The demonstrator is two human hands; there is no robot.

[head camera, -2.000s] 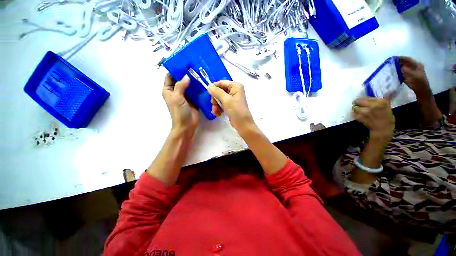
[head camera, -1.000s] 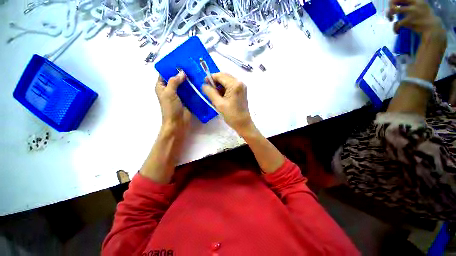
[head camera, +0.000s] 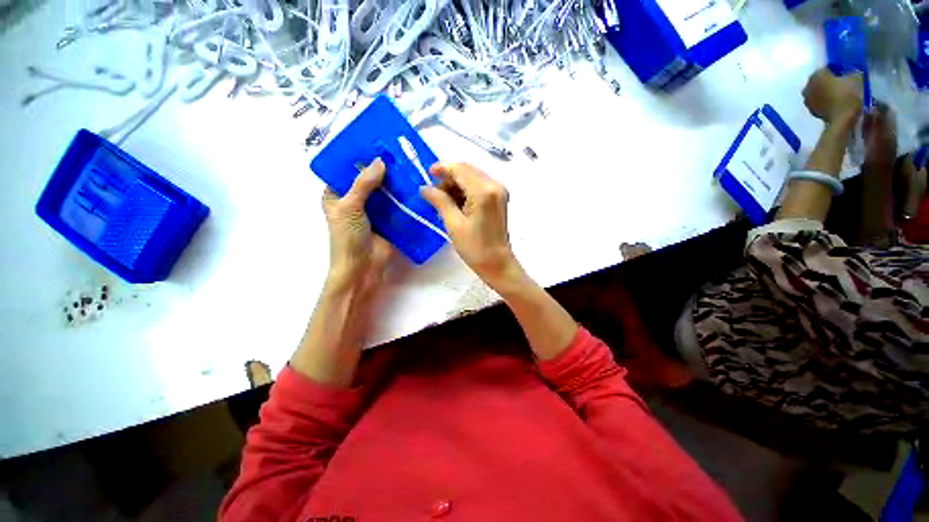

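Note:
My left hand (head camera: pixel 353 219) grips a bright blue tray (head camera: pixel 351 134) by its left edge, tilted above the table, with the thumb on its face at one plug. My right hand (head camera: pixel 477 214) is at the tray's right edge with its fingers on a white USB cable (head camera: pixel 415 214). One white plug (head camera: pixel 407 150) lies on the tray face, pointing up and away from me. The cord runs across the tray from under my left thumb to my right hand. The other plug is mostly hidden by my left thumb.
A tangled cable pile (head camera: pixel 407 41) spans the far side. A blue tray stack (head camera: pixel 122 209) sits at left beside small dark specks (head camera: pixel 87 304). Blue packs with white cards (head camera: pixel 756 163) lie at right, near a neighbouring person's arm (head camera: pixel 815 173).
The two plugs have parted on the tray, and my left thumb now covers one. The filled tray at right is gone. The neighbour's card-faced tray now lies on the table.

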